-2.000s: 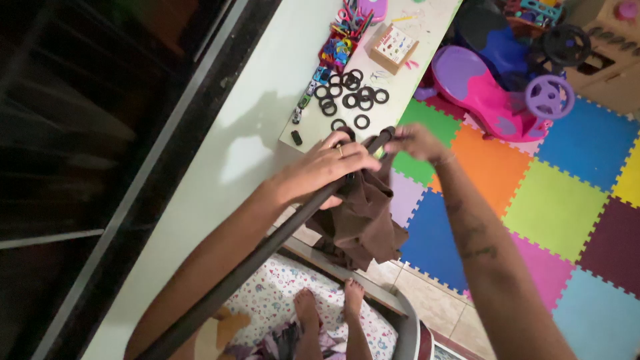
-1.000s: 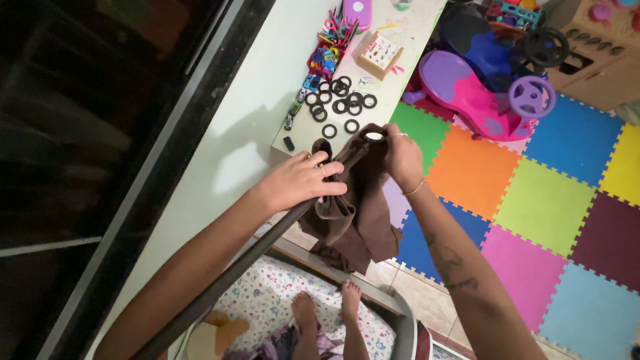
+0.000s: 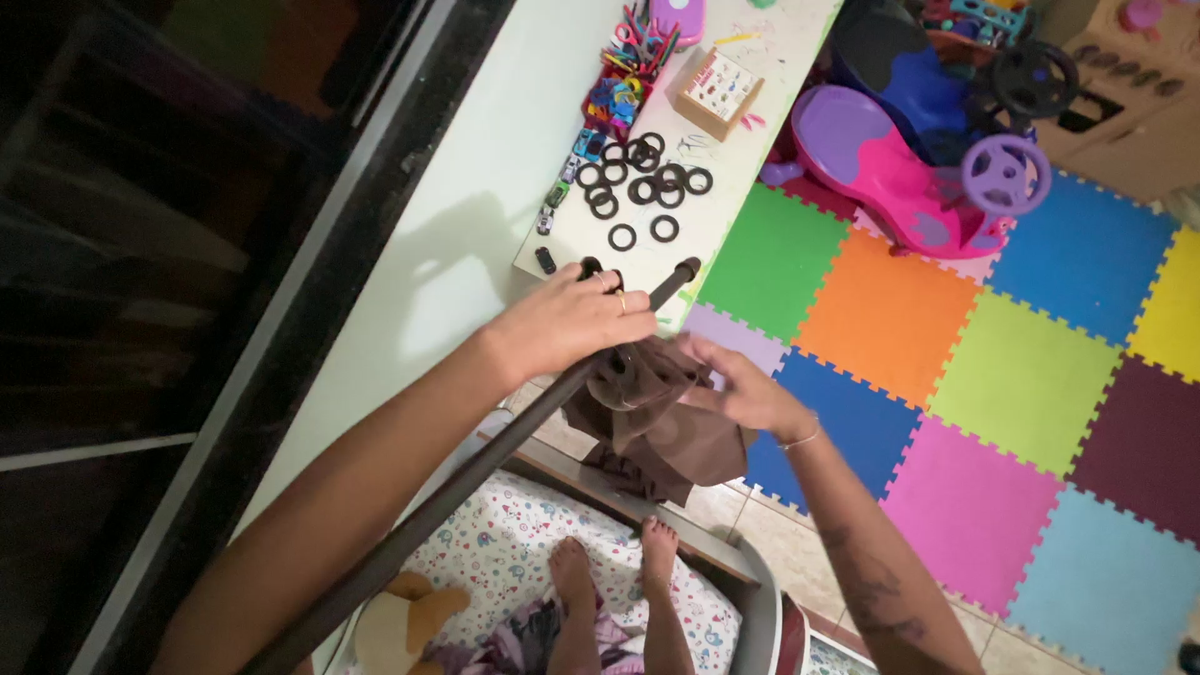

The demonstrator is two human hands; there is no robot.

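Note:
A dark curtain rod (image 3: pixel 487 448) runs diagonally from the lower left to a rounded end near the table's corner. Over the rod, my left hand (image 3: pixel 586 319) grips the gathered top of a brown curtain (image 3: pixel 670 431) against it; a black ring shows by the fingertips. The curtain hangs in folds below the rod. My right hand (image 3: pixel 745 389) is at the curtain's right edge, fingers bent and slightly blurred; whether they pinch the fabric is unclear. Several loose black curtain rings (image 3: pixel 665 228) lie on the white table (image 3: pixel 750 202) beyond.
Toy cars (image 3: pixel 557 194), a container of pencils (image 3: pixel 619 89) and a small box (image 3: pixel 717 94) stand on the table. Ride-on toys (image 3: pixel 900 178) rest on a foam puzzle mat (image 3: pixel 886 314) at the right. My feet are on a bed (image 3: pixel 506 525) with a plush toy (image 3: pixel 403 623).
My right hand has moved down and away from the rod's end. The rod's tip now sticks out bare beyond the fabric, where the curtain and right hand covered it a second ago.

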